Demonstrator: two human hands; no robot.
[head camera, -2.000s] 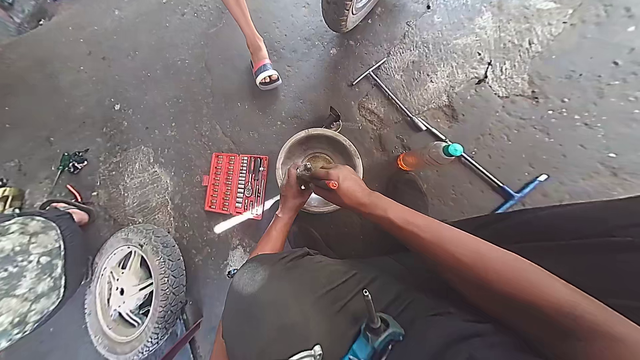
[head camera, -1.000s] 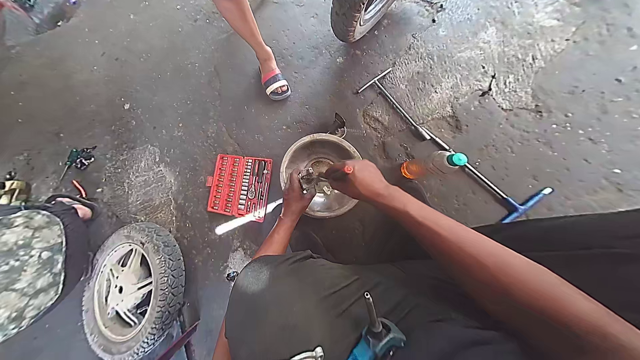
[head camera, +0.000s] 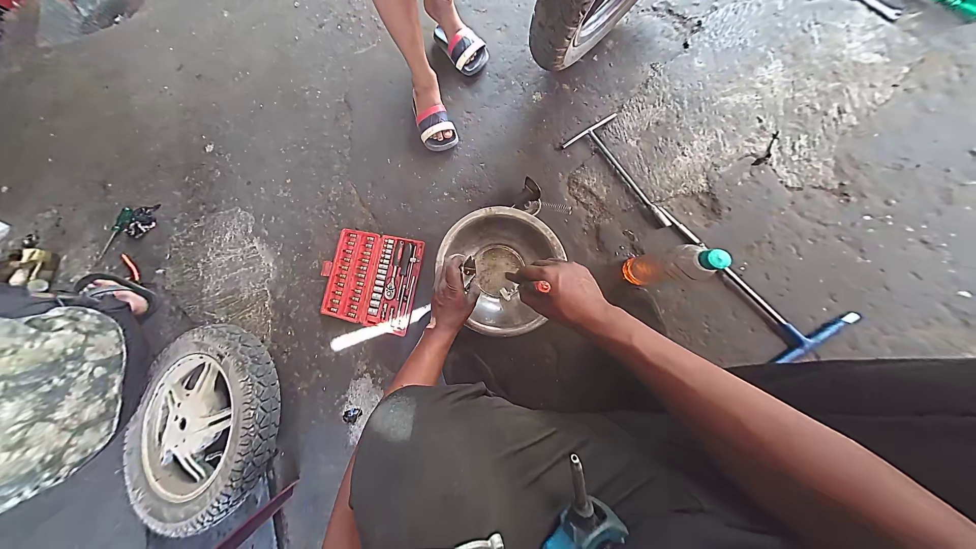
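A round metal bowl (head camera: 499, 217) stands on the ground between my feet, with liquid or residue in its bottom. My left hand (head camera: 454, 293) is at the bowl's left side, closed on a small metal part (head camera: 468, 267). Over the right side of the bowl, my right hand (head camera: 560, 290) grips a tool with a red-orange handle end (head camera: 542, 287); the tool's kind is hidden by the fingers. An open red socket set case (head camera: 371, 278) lies left of the bowl. A coil spring (head camera: 555, 207) rests behind it.
On the right lie a plastic bottle with a green cap (head camera: 686, 263) and a long T-handle wrench (head camera: 629, 179). A spoked wheel with a tire (head camera: 202, 431) lies at lower left. A person's sandaled feet (head camera: 437, 126) stand ahead, near another tire (head camera: 560, 34). A blue tool (head camera: 585, 526) is at the bottom.
My hands, close together over the bowl before, are now apart, the left at its left side and the right at its right. The person ahead now shows a second foot.
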